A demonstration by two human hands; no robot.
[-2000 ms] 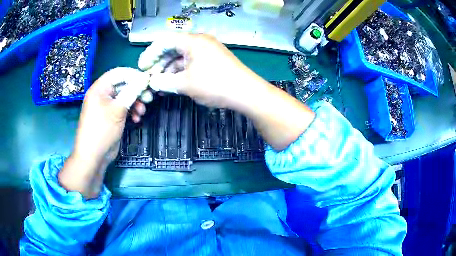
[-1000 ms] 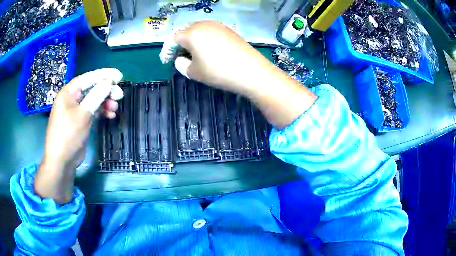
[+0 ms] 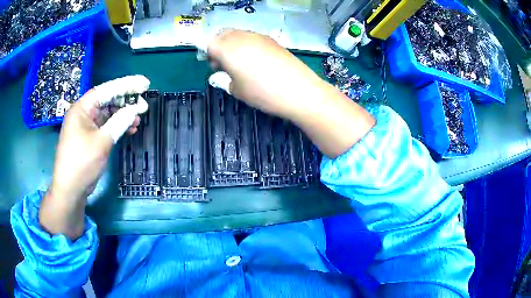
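Several long black plastic housings [image 3: 183, 139] lie side by side on the green mat, ridged ends toward me. My left hand [image 3: 99, 125], with white finger cots, is over the top of the leftmost housing. Its curled fingers hold small metal pieces [image 3: 131, 99] between thumb and fingertips. My right hand [image 3: 250, 70] is above the top ends of the middle housings, thumb and index finger apart, fingertips blurred. Whether it holds a tiny piece cannot be seen. My right forearm covers the upper part of the right-hand housings.
The pale machine base plate [image 3: 279, 32] is behind my right hand, with a yellow-black bar [image 3: 396, 17] and green button [image 3: 354, 30]. Blue small parts bins stand left [image 3: 29, 96] and right [image 3: 434, 119], larger ones behind. Loose metal pieces [image 3: 343, 78] lie on the mat at right.
My hands were together two seconds ago and are now apart, left hand further left. Since one second ago, the left fingers have opened a little and small metal pieces show between them.
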